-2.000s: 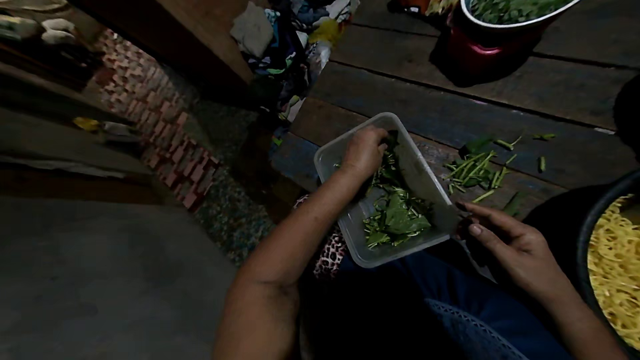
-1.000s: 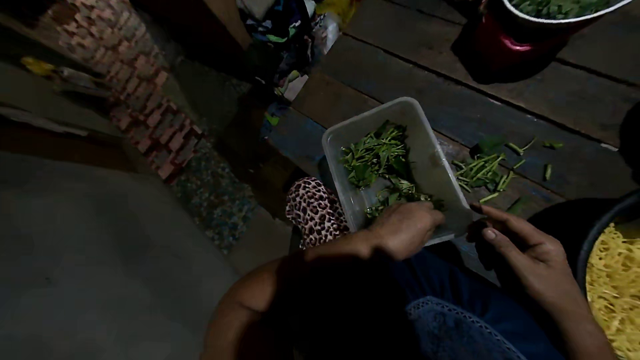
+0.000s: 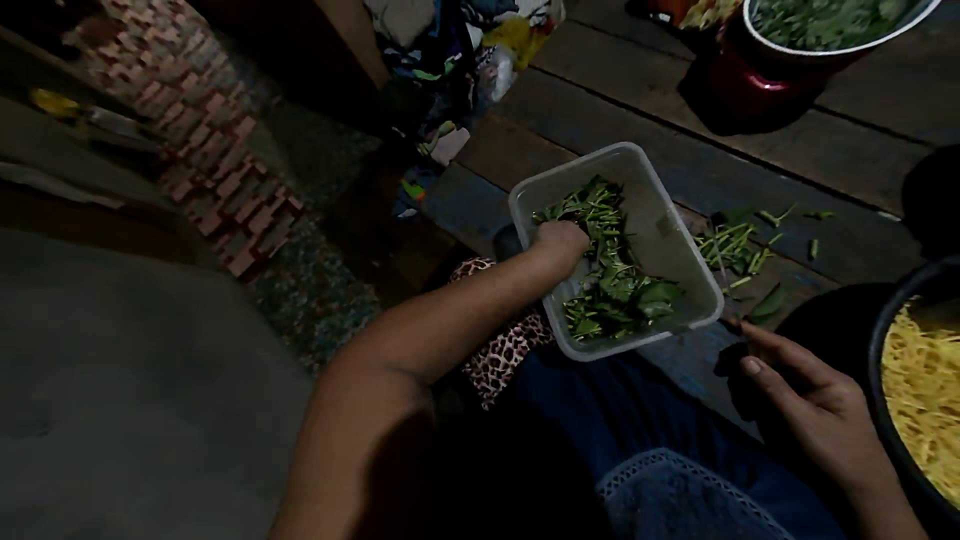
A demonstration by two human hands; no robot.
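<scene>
A clear plastic container point(image 3: 686, 232) tilts by my lap, with chopped leafy greens point(image 3: 619, 281) inside. My left hand point(image 3: 561, 244) reaches over its near left wall, fingers curled down among the greens; the fingertips are hidden, so any hold cannot be told. Just off the container's lower right corner is my right hand point(image 3: 799, 386). Its index finger and thumb are close about a thin dark object point(image 3: 732, 323), too dim to name. Cut green stems point(image 3: 731, 247) and a loose leaf point(image 3: 766, 304) lie on the wooden boards right of the container.
A black-rimmed pot point(image 3: 881, 375) of yellow noodle-like strips point(image 3: 922, 397) stands right of my right hand. A white-rimmed bowl point(image 3: 832, 51) of greens sits at the top right, above a red object point(image 3: 765, 86). Cloths point(image 3: 450, 60) are heaped beyond the boards' left edge point(image 3: 487, 112).
My left hand went from the container's far end to its near end, then back to the left middle. The greens inside have shifted. My right hand has stayed by the lower right corner.
</scene>
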